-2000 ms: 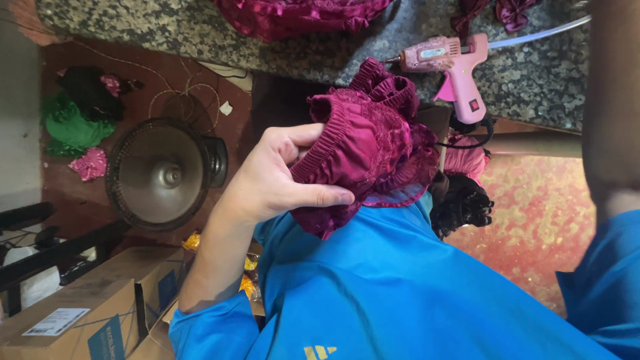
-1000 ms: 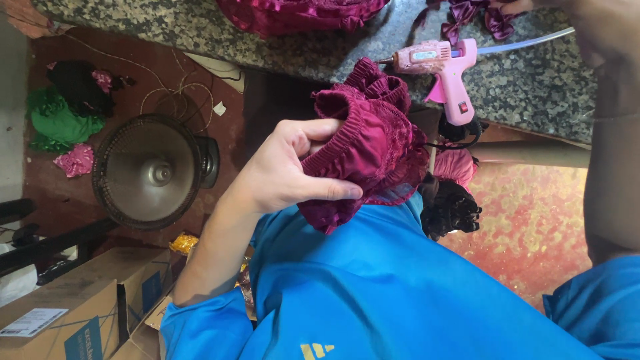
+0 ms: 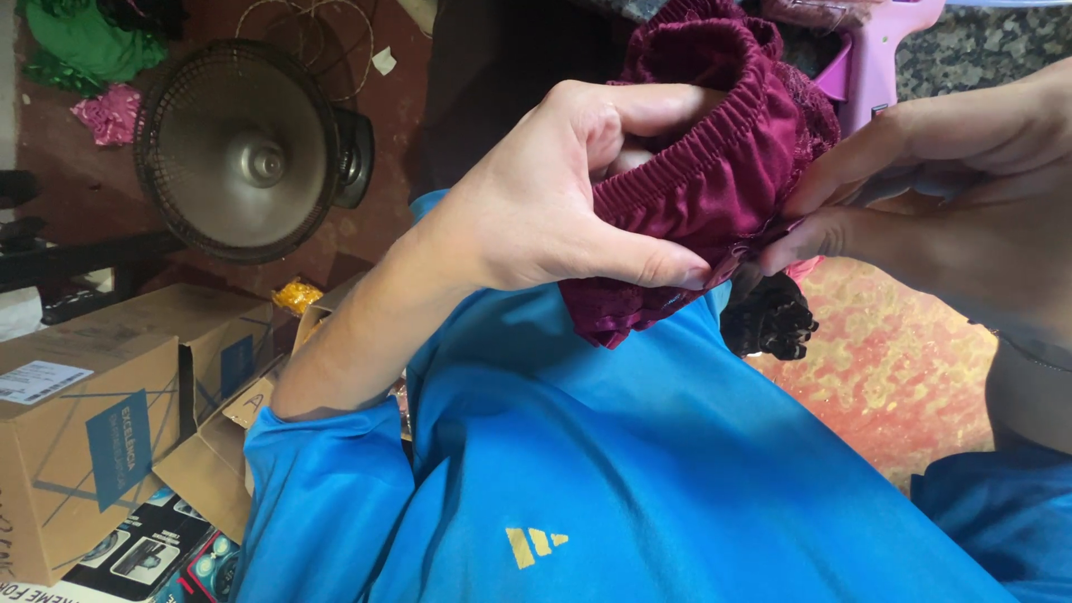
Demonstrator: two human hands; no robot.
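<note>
A gathered burgundy satin garment with an elastic edge and lace [image 3: 695, 180] is held above my lap. My left hand [image 3: 578, 184] grips it, fingers inside the opening and thumb on the outer face. On the right, my right hand [image 3: 913, 176] pinches a small dark satin piece, perhaps a bow, against the lace side near my left thumb; the fingertips partly hide it. Behind my right fingers a pink hot glue gun [image 3: 871, 63] lies on the speckled stone counter.
The stone counter [image 3: 988, 59] edges the upper right. A round black fan [image 3: 251, 159] stands on the red floor at left, a cable behind it. Cardboard boxes [image 3: 92, 427] sit lower left. Green fabric [image 3: 92, 42] lies upper left, and a black ruffled item [image 3: 766, 318] is beside my lap.
My right hand has come from the small bows on the counter to the garment and now pinches a small piece there. My left hand keeps its hold. The view has shifted closer.
</note>
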